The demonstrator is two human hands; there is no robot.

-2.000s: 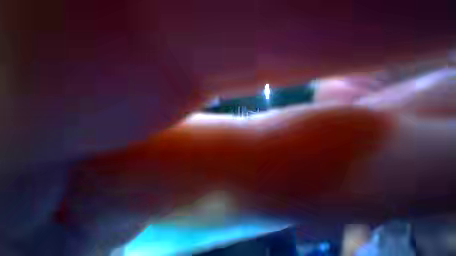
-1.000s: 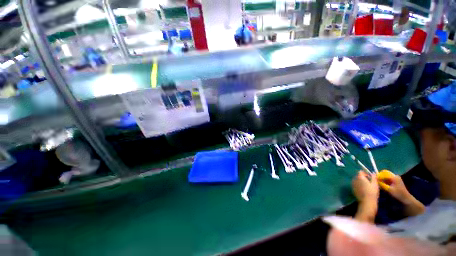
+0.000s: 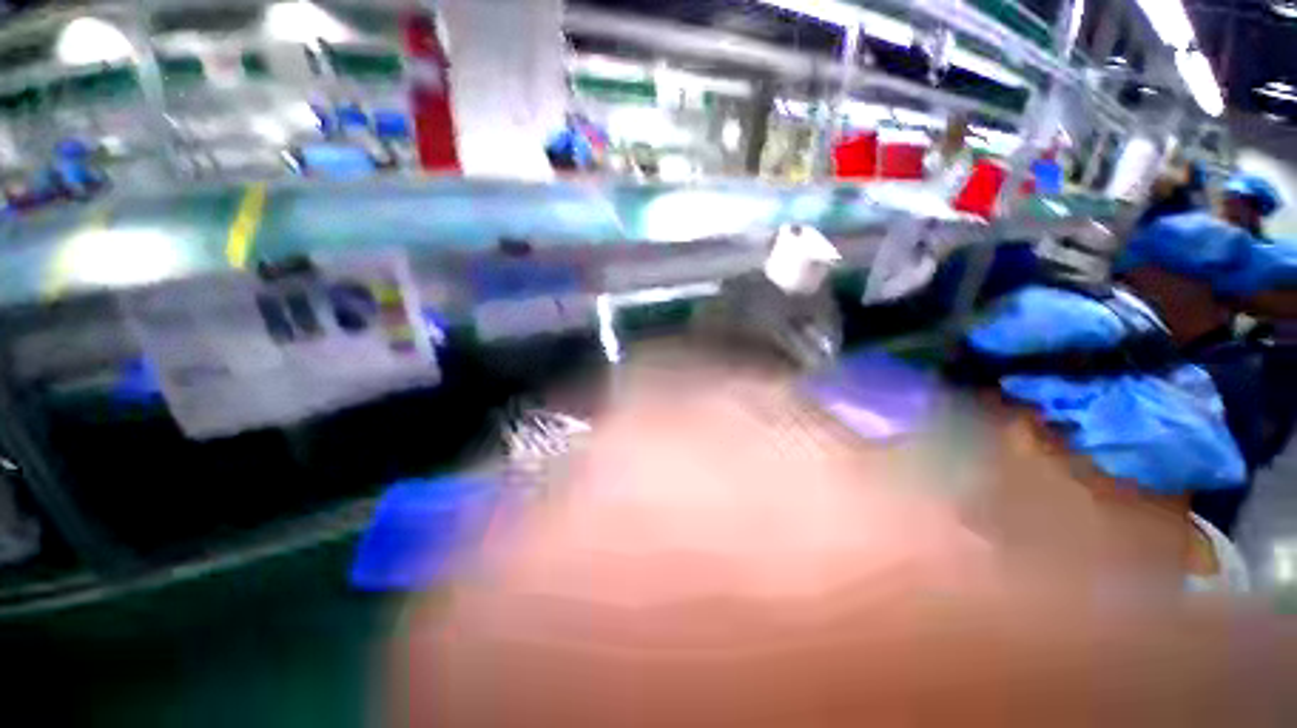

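Observation:
A very large, blurred hand, seemingly my right hand (image 3: pixel 740 569), is close to the camera and fills the lower middle and right. Its fingers cannot be made out, nor whether it holds anything. My left hand is not in view. A blue parts tray (image 3: pixel 406 533) lies on the green bench at left, its right side fading behind the hand. The small pile of units (image 3: pixel 543 431) shows behind the tray. The large pile is almost wholly hidden by the hand.
A person in a blue cap (image 3: pixel 1124 405) sits close at right, with more people behind. A neighbour's blue tray (image 3: pixel 875 394) holds pale pieces. Instruction sheets (image 3: pixel 292 349) hang above the bench. A metal frame post stands at far left.
The view has turned right, so the tray and sheets sit further left. The blurred hand has come from the lower right edge to cover the middle, hiding the large pile and the neighbour's hands.

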